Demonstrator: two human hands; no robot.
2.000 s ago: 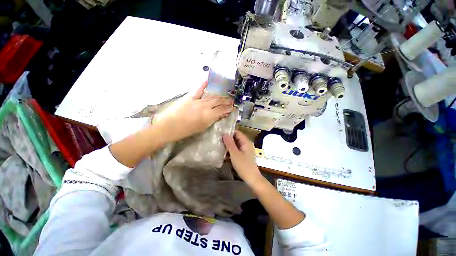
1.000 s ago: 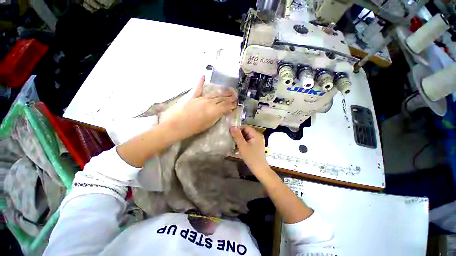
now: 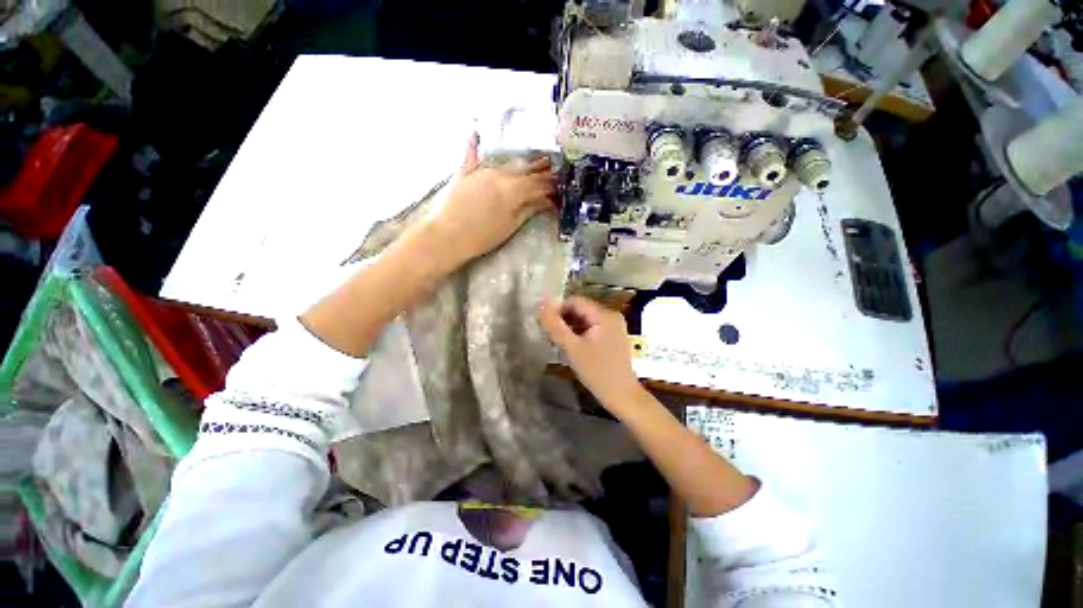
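A beige-grey printed garment piece (image 3: pixel 505 315) lies on the white machine table and hangs over its front edge towards my lap. Its right edge runs beside the needle area of the overlock machine (image 3: pixel 665 178). My left hand (image 3: pixel 493 204) lies flat on the cloth, fingers spread, with fingertips close to the presser foot area. My right hand (image 3: pixel 590 339) pinches the cloth's right edge between thumb and fingers near the table's front edge. The needle itself is too small to see.
A green basket (image 3: pixel 113 311) with similar cloth stands at the left beside a red basket (image 3: pixel 166 327). Another red container (image 3: pixel 56 178) is farther back. A white side table (image 3: pixel 879 511) stands at the lower right. Thread cones (image 3: pixel 1009 36) stand at the upper right.
The cloth and my left hand have moved away from me along the machine. The cloth in front now hangs in longer, straighter folds. My right hand remains at the cloth's edge.
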